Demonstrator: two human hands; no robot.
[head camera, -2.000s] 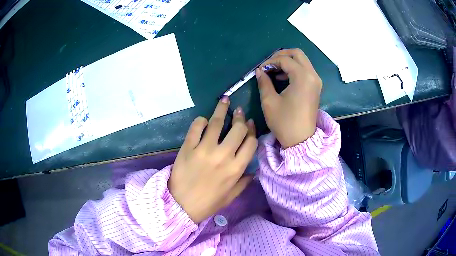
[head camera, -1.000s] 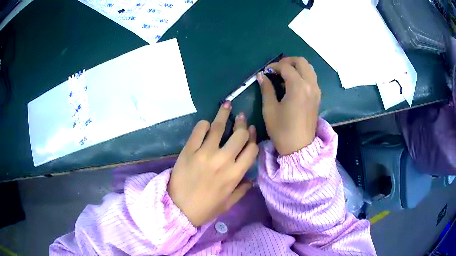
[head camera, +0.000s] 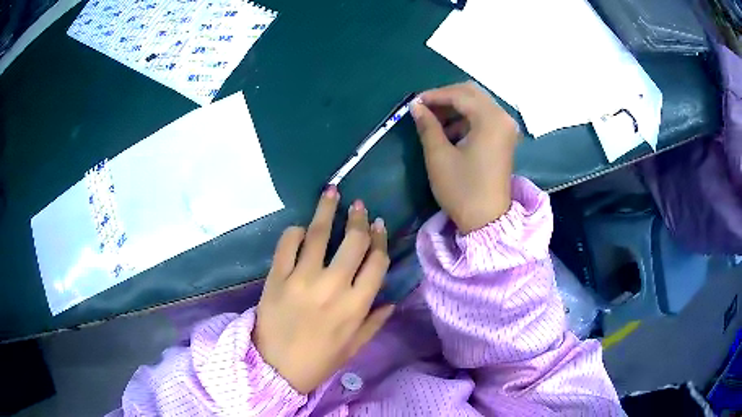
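Note:
A narrow white adhesive strip (head camera: 370, 145) with blue print lies along the edge of a thin black frame (head camera: 396, 108), which is hard to see on the dark green mat. My left hand (head camera: 317, 285) has its fingers spread, with the index fingertip on the strip's lower left end. My right hand (head camera: 472, 155) pinches the strip's upper right end between thumb and index finger. The rest of the frame is partly hidden by my hands and blends into the mat.
A white die-cut tape sheet (head camera: 183, 191) lies at left. A blue-printed second sheet (head camera: 175, 41) is behind it. White waste paper (head camera: 545, 61) lies at right, with a clear plastic tray (head camera: 651, 24) beyond. A purple sleeve (head camera: 708, 187) and a blue-grey stool (head camera: 651, 269) are at far right.
The right fingertips have moved up to the strip's far end, so more of the strip shows. The left fingertip stays on the near end. The whole view has shifted.

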